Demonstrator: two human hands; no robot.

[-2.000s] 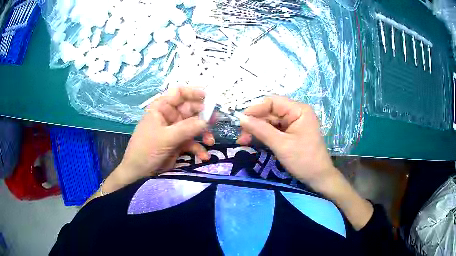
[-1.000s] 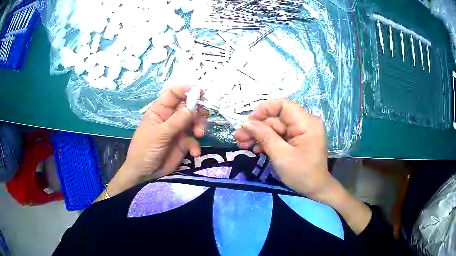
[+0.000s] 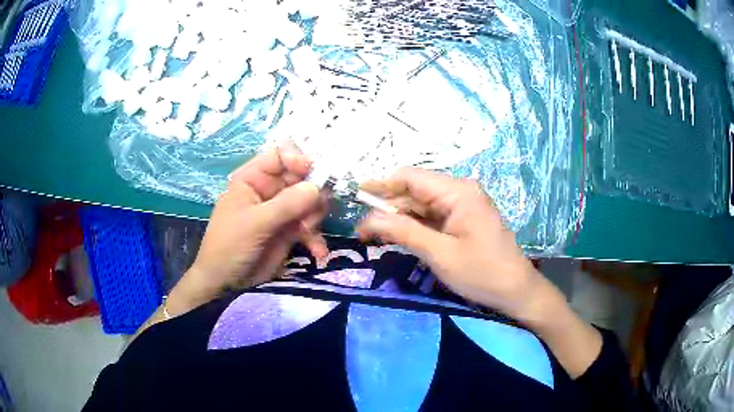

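My left hand [image 3: 270, 205] pinches a small white piece, likely a head, mostly hidden by the fingers; a dark bit shows at its fingertips. My right hand [image 3: 435, 221] holds a slim white sleeve [image 3: 377, 201] between thumb and fingers, its end towards the left hand. A narrow gap shows between the two hands. Both hands are somewhat blurred. Beyond them, a heap of white sleeves [image 3: 354, 133], a heap of white heads [image 3: 181, 68] and a pile of dark metal shafts [image 3: 426, 22] lie on a clear plastic bag [image 3: 173, 169].
A clear blister tray [image 3: 656, 165] at the right holds a row of white assembled pieces [image 3: 650, 74]. A blue tray [image 3: 30, 60] with white pieces sits at the far left. Below the bench edge are a blue basket [image 3: 122, 265], a red object [image 3: 50, 273] and a pale bag [image 3: 704, 358].
The right hand's white sleeve has tilted and shows more clearly. Both hands have shifted slightly, and the left hand's white piece has become mostly hidden.
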